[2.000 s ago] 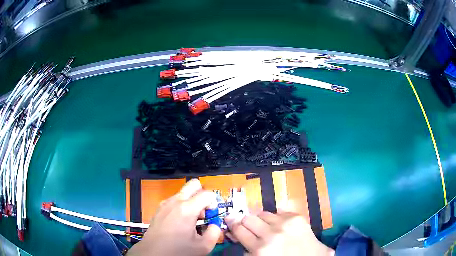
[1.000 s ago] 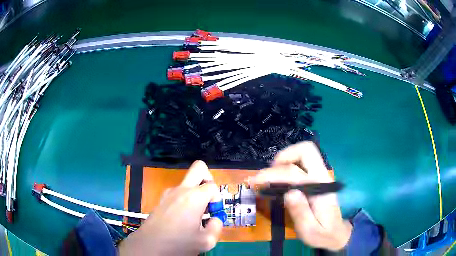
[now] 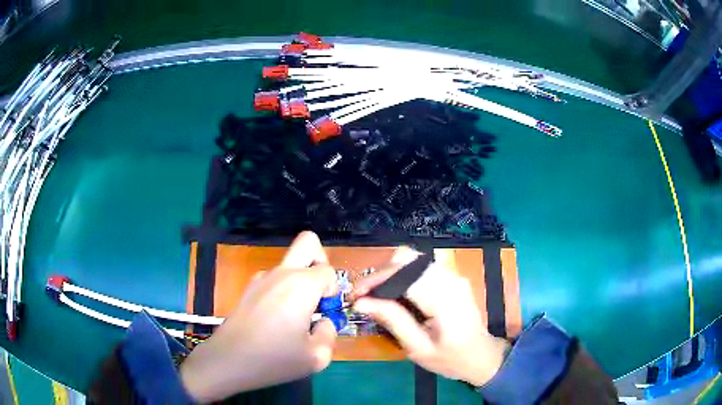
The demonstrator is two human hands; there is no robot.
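My left hand [image 3: 273,324], with blue wraps [image 3: 333,304] on its fingertips, pinches the wire ends at the left side of the metal fixture. The wires themselves are mostly hidden by the fingers. The white-sleeved cable [image 3: 142,304] runs left from under my left hand to a red connector [image 3: 57,286]. My right hand [image 3: 443,316] holds a flat dark hand tool [image 3: 412,277], its fingertips at the fixture. The assembly fixture [image 3: 360,323] is mostly covered by both hands. Any housing in it cannot be made out.
The orange base board [image 3: 241,269] with black tape strips [image 3: 495,289] lies under the hands. A black housing heap [image 3: 356,182] lies behind it, with the central harness pile [image 3: 396,79] beyond. The left harness bundle [image 3: 36,150] is at far left. A yellow line [image 3: 675,213] runs at right.
Two seconds ago my right fingers were at the fixture. One second ago my right hand was raised right of it with the dark tool; now it is back at the fixture. My left hand stays there.
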